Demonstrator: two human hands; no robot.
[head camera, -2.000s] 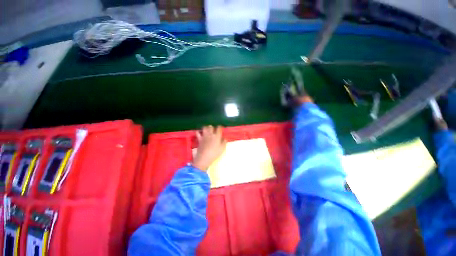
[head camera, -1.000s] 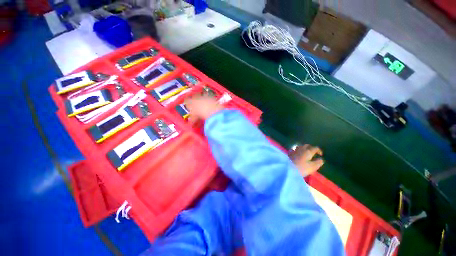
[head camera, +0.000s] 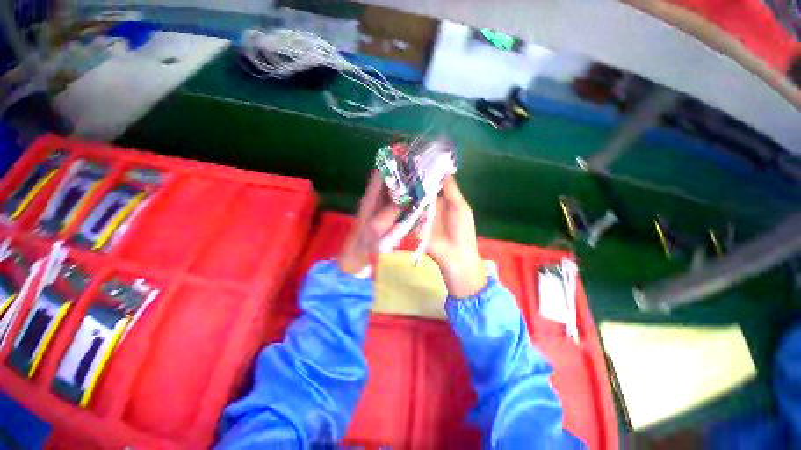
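A module with a green board and a bundle of white leads (head camera: 425, 174) is held up between both hands, above the far edge of the front red tray (head camera: 386, 369). The leads hang down between the hands, and blur hides its details. My left hand (head camera: 376, 220) grips its left side. My right hand (head camera: 457, 230) grips its right side. A cream sheet (head camera: 408, 286) lies on the front tray below the hands. A pale unit with white leads (head camera: 553, 294) lies in that tray's right pocket.
A red compartment tray (head camera: 198, 299) at left holds several yellow-edged modules. The green conveyor (head camera: 518, 198) behind carries spaced modules (head camera: 663, 237) at right. Beyond lies a white cable coil (head camera: 294, 53). Cream sheets (head camera: 681, 369) lie at right. A blue sleeve (head camera: 788, 369) shows at the right edge.
The view has swung back from the left tray. A hand was on a module in that tray; both hands now hold a module together over the front tray.
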